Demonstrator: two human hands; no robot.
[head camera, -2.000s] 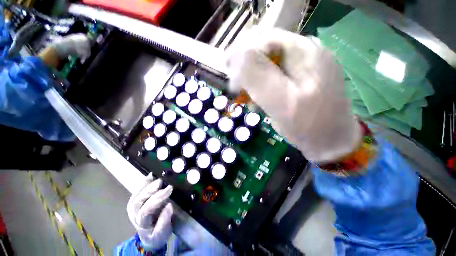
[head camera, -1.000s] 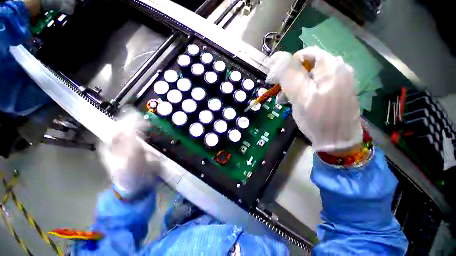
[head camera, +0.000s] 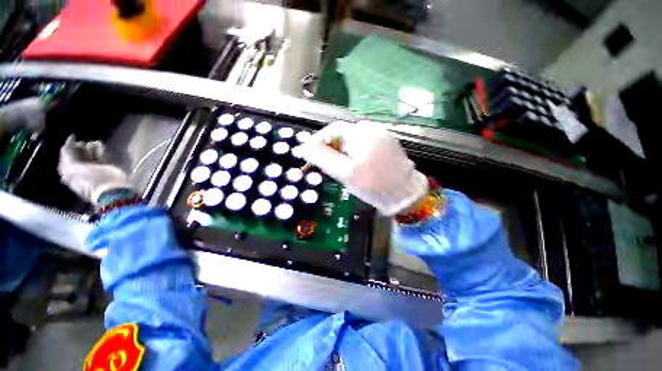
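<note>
The circuit board (head camera: 327, 217) is dark green and bears rows of black capacitors with round silver-white tops (head camera: 266, 188). It lies in a black carrier (head camera: 290, 255) between the conveyor rails. My right hand (head camera: 366, 163), in a white glove, is over the board's right part and holds a thin orange-yellow hand tool (head camera: 308, 169), its tip down at the capacitors. The fingers partly hide the upper right capacitors. My left hand (head camera: 93, 170), also in a white glove, is left of the carrier over the conveyor gap, fingers curled apart and holding nothing visible.
Silver conveyor rails (head camera: 290, 284) run in front and behind. Pale-green sheets (head camera: 392, 76) lie behind, with a capacitor board (head camera: 533, 101) and red-handled tools (head camera: 479, 98) to their right. A red panel (head camera: 109, 32) is back left. Another person's gloved hand (head camera: 25, 114) is at the far left.
My left hand has moved from the front rail to left of the carrier. My right hand stays over the board's right side with the tool. The view has turned and shifted.
</note>
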